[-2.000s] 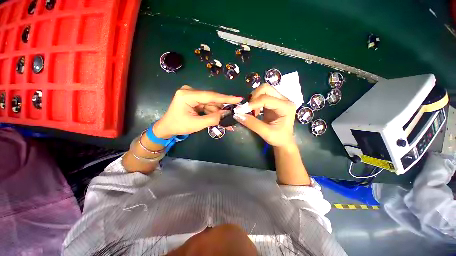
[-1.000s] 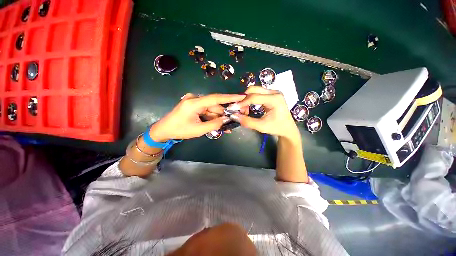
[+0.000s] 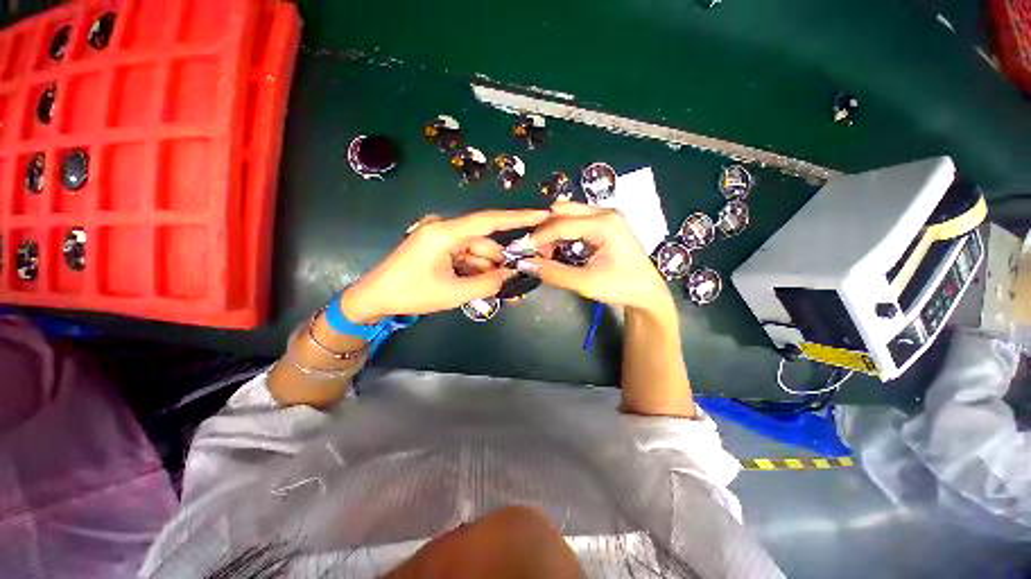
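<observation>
My left hand (image 3: 435,266) and my right hand (image 3: 599,258) meet over the bench, fingertips together. Between them they hold a small dark round unit (image 3: 519,283) with a pale part on it, partly hidden by the fingers. Another dark round part (image 3: 574,251) shows at my right hand's curled fingers; whether it is held or lies below is not clear. A silver-rimmed unit (image 3: 482,307) lies just below my left hand. Several dark-and-gold parts (image 3: 469,165) lie above the hands. A blue stick (image 3: 592,326) shows partly below my right hand.
A red pocketed tray (image 3: 209,187) stands at the left, with a dark disc (image 3: 373,156) beside it. Several round units (image 3: 698,231) and white paper (image 3: 642,209) lie right of the hands. A long pale strip (image 3: 656,134) lies behind. A white instrument (image 3: 859,255) and a person's sleeve (image 3: 972,418) are at the right.
The hands have stayed together while their fingers shifted around the held unit. More of its dark round face shows now below the fingertips. The blue stick has become more visible below my right hand.
</observation>
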